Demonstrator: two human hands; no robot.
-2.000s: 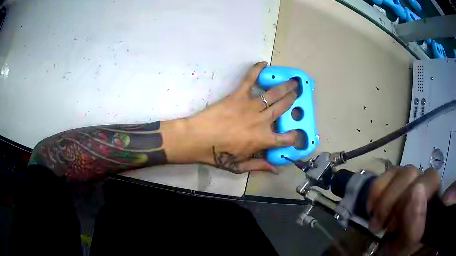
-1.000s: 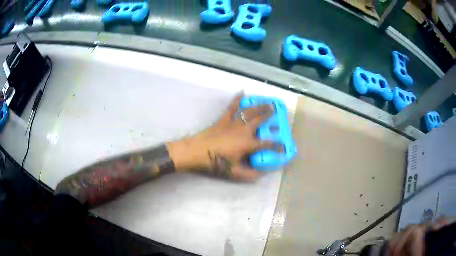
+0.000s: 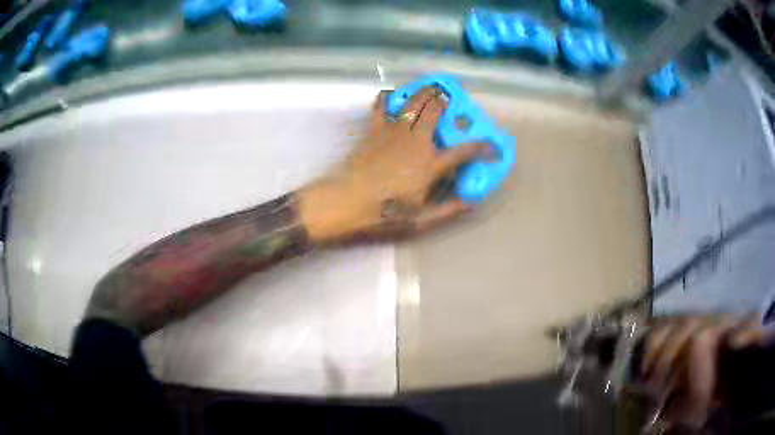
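Note:
The bright blue controller shell [image 3: 463, 123] is near the back of the bench, around the seam between its white and tan parts. My left hand [image 3: 408, 170] lies over its left side with fingers at its openings and thumb and outer finger around its ends. My right hand [image 3: 701, 357], blurred at the lower right, grips the black power screwdriver [image 3: 748, 365]. The screwdriver's metal screw-feed head [image 3: 599, 348] points left, apart from the shell, with the feed hose [image 3: 701, 255] rising to the right. The bit tip is too blurred to tell.
A green conveyor belt [image 3: 331, 34] with several blue shells, such as one [image 3: 586, 48] at the upper right, runs along the back behind a pale rail [image 3: 280, 72]. A pale grey-white case [image 3: 697, 187] stands at the right edge.
Since one second ago, the shell and my left hand have moved towards the conveyor rail and the shell has tilted. The view has shifted. The screwdriver stays in my right hand, away from the shell.

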